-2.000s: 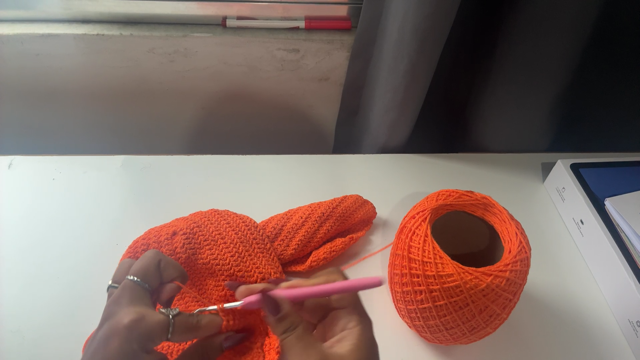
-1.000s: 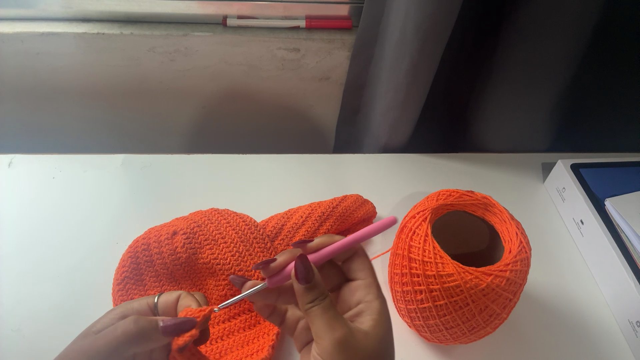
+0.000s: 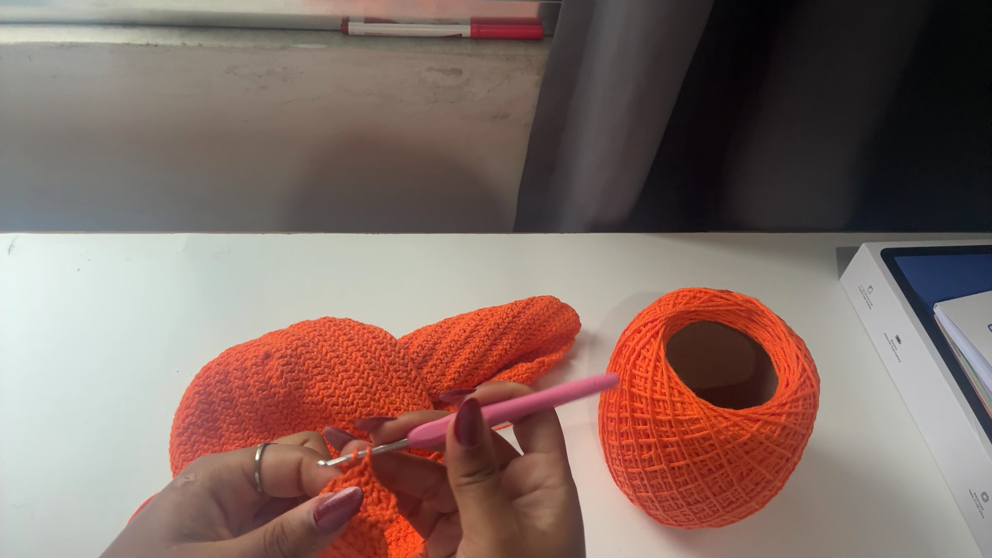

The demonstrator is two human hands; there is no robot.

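My right hand [image 3: 496, 473] holds a crochet hook [image 3: 515, 409] with a pink handle, its metal shaft pointing left. Orange yarn loops lie on the shaft near the hook's tip. Between thumb and fingers, my left hand [image 3: 263, 488] pinches the edge of the orange crocheted piece [image 3: 302, 380], close to that tip. The piece spreads behind both hands on the white table, with a folded part reaching right. A large ball of orange yarn [image 3: 705, 457], hollow at its core, sits to the right of my right hand.
At the right edge a white box [image 3: 899, 349] lies on the table [image 3: 93, 310], with papers [image 3: 965, 333] on top. A red and white marker [image 3: 442, 29] rests on the ledge behind. A dark grey curtain [image 3: 604, 116] hangs at the back right.
The crochet hook has tilted from steep to flatter since a second ago, and yarn loops now sit on its shaft. Two seconds ago my left hand was higher, with its back showing.
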